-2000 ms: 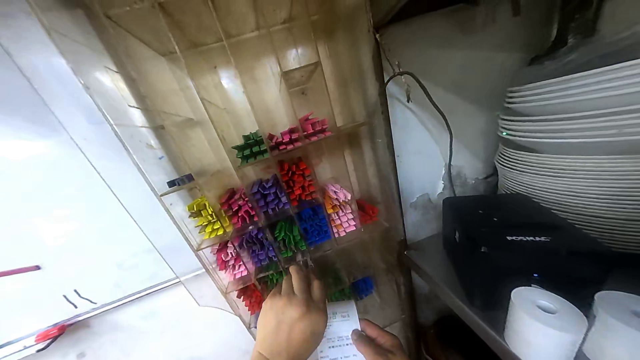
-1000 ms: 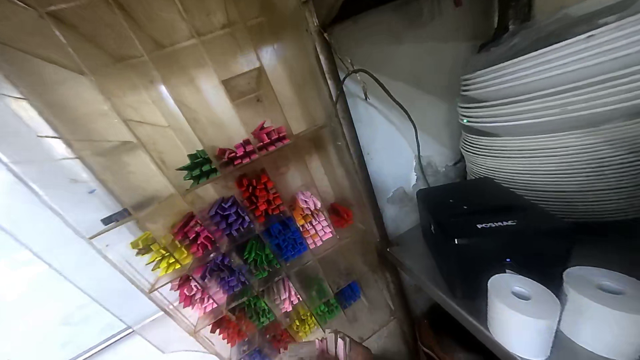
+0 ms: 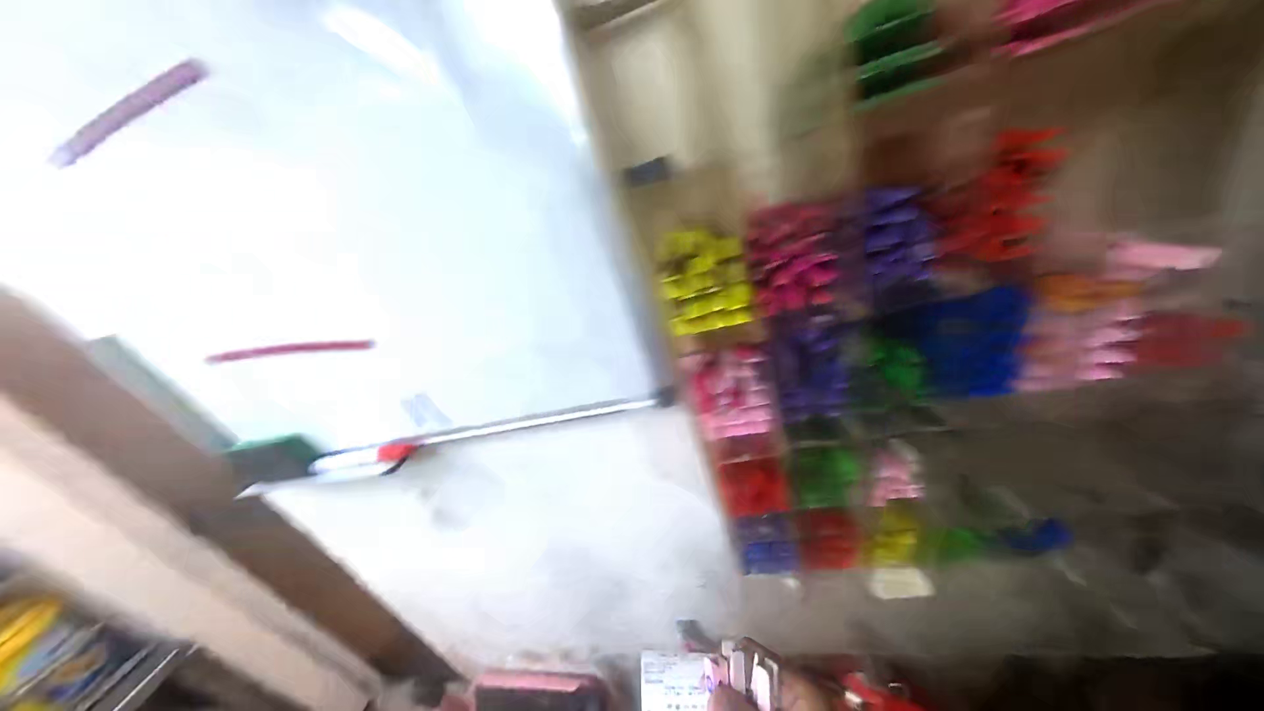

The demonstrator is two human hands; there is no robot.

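At the bottom edge, blurred and partly cut off, my right hand [image 3: 790, 691] holds a printed paper slip [image 3: 673, 681] and several small pale pieces, perhaps clips [image 3: 750, 671]. My left hand does not show. Above and to the right stands a compartmented rack [image 3: 691, 59] of cloudy clear plastic. Its compartments hold bundles of small coloured pieces: yellow [image 3: 706, 281], dark pink [image 3: 795, 257], purple [image 3: 899, 237], red [image 3: 1012, 197], blue [image 3: 973, 341], green [image 3: 894, 44] and light pink [image 3: 731, 390]. Motion blur hides their exact shape.
A whiteboard [image 3: 415, 227] with purple and red strokes is left of the rack. A green object [image 3: 272, 459] and a red-tipped object [image 3: 397, 451] lie along its lower ledge. A pink-rimmed container [image 3: 538, 688] is at bottom centre; a brown beam [image 3: 316, 583] slants at lower left.
The view has swung left, so the plates, black machine and paper rolls are out of sight. My left hand, at the lower compartments two seconds ago, has left view.
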